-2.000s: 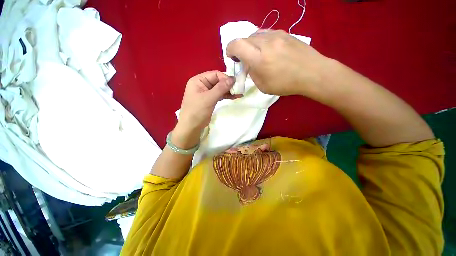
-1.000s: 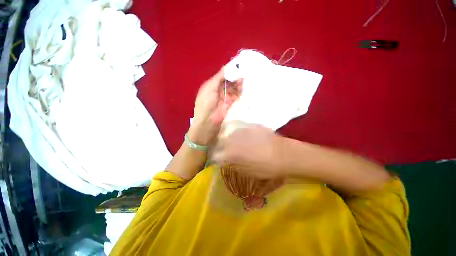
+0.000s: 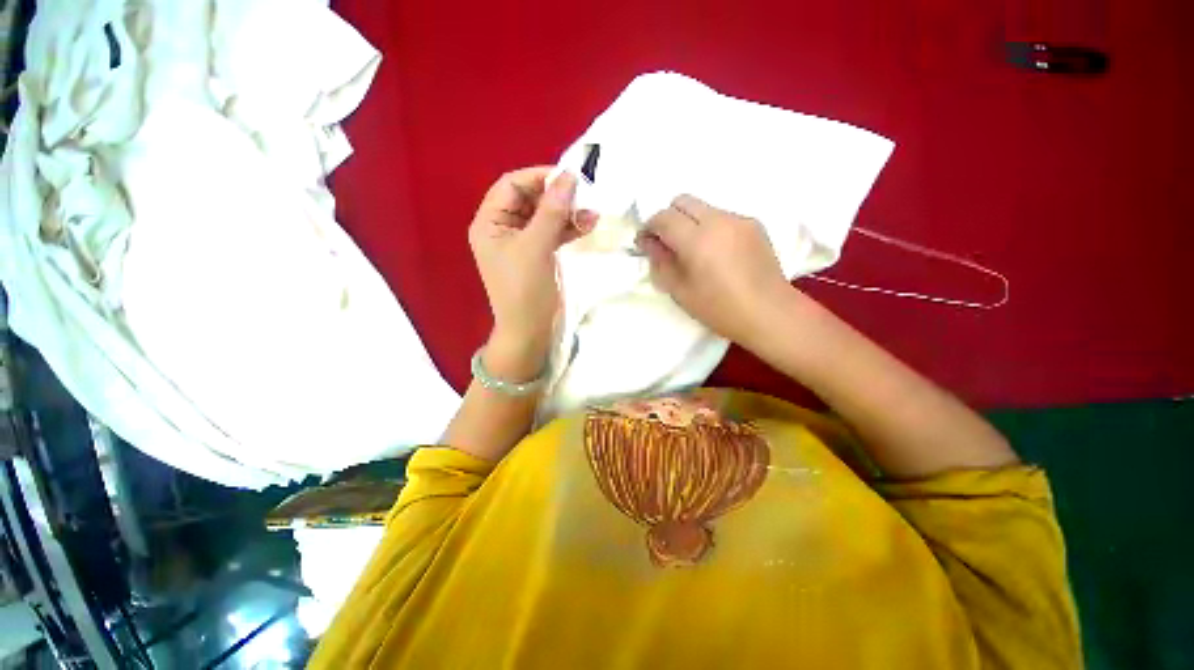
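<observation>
A white garment [image 3: 746, 151] lies on the red cloth in front of me, with a small dark label [image 3: 592, 162] near its upper left. My left hand [image 3: 530, 223] pinches the garment's edge between thumb and fingers. My right hand [image 3: 714, 255] holds the cloth just to the right, its fingertips closed on it. A thin white thread [image 3: 962, 264] loops out to the right from the garment. No needle can be made out at the fingertips.
A large heap of white cloth [image 3: 223, 288] lies at the left. Small black thread snips [image 3: 1058, 58] lie on the red cloth [image 3: 943, 353] at the far right. A green surface [image 3: 1126, 497] shows at the lower right, and dark metal parts at the lower left.
My right hand has moved from low near my top up to the garment beside my left hand. The garment is turned and spread wider, with its dark label showing. The thread loop now extends right.
</observation>
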